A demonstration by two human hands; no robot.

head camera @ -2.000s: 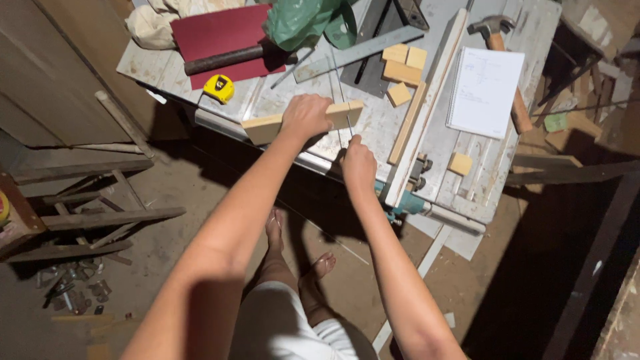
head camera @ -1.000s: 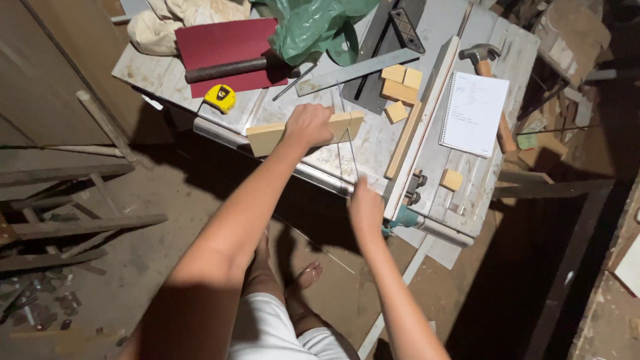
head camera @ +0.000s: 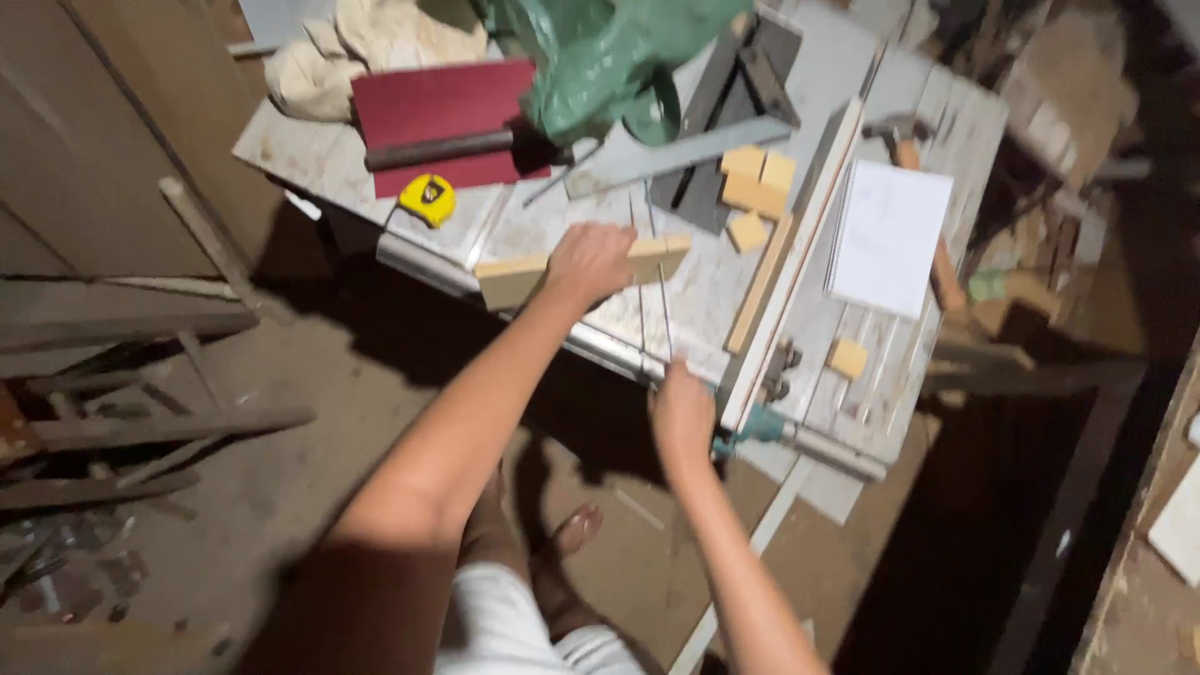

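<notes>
My left hand is closed over the top edge of a light wooden board, which stands on edge near the front of the table saw's top. In my right hand is the end of a thin, dark blade or rod, slightly blurred, that crosses the board near its right end. A second thin dark line beside it looks like its shadow. Pale sawdust lies on the table around the board. The handle of the thin tool is hidden in my fist.
The saw's long fence runs to the right, beside a wooden strip and small wooden blocks. Farther right are a spiral notebook and a claw hammer. A tape measure, metal rule and green plastic bag lie behind.
My right hand was closer to the board two seconds ago, then moved back from it toward my body. My left hand remains on the board.
</notes>
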